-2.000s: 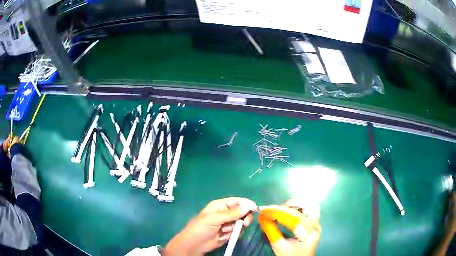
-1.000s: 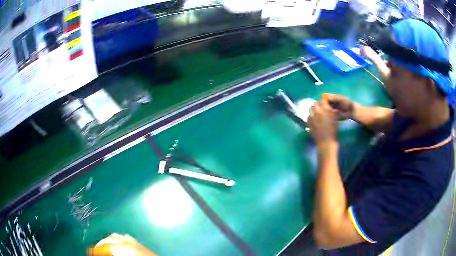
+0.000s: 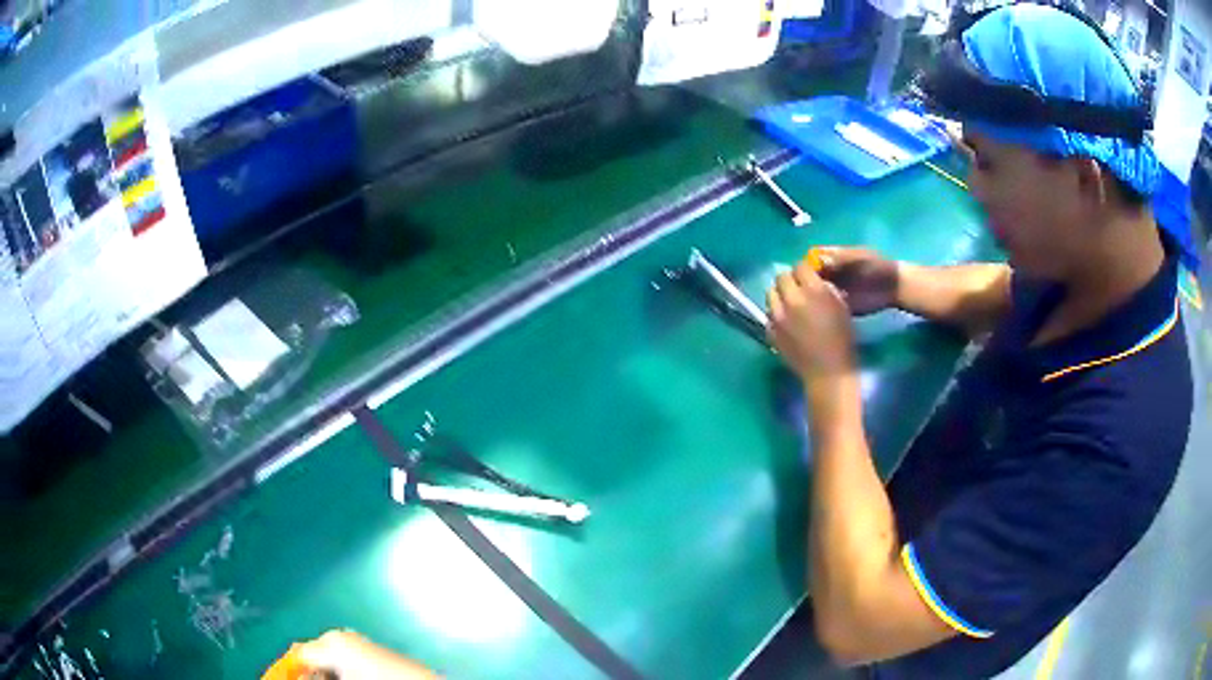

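Note:
Only part of my right hand (image 3: 348, 656) shows, at the bottom edge left of centre, with an orange finger cot at its left tip; the edge cuts it off, so what it holds is hidden. My left hand is out of the picture. A white strip with black wires (image 3: 499, 504) lies on the green mat, across a dark tape line, with a white end block at its left. A loose heap of thin silver-grey pins (image 3: 209, 600) lies blurred at the lower left. White ends of piled cable assemblies (image 3: 60, 660) show at the bottom left corner.
A person (image 3: 1050, 438) sits at the right, hands raised over another strip with wires (image 3: 728, 288). A metal-edged rail (image 3: 492, 303) crosses diagonally. Behind it are a clear bag with white pieces (image 3: 239, 343) and an instruction sheet (image 3: 93, 213). A blue tray (image 3: 811, 133) lies at the upper right.
The view has swung right, bringing the other worker into view. My left hand and most of the cable pile have left the picture; my right hand now shows only at the bottom edge.

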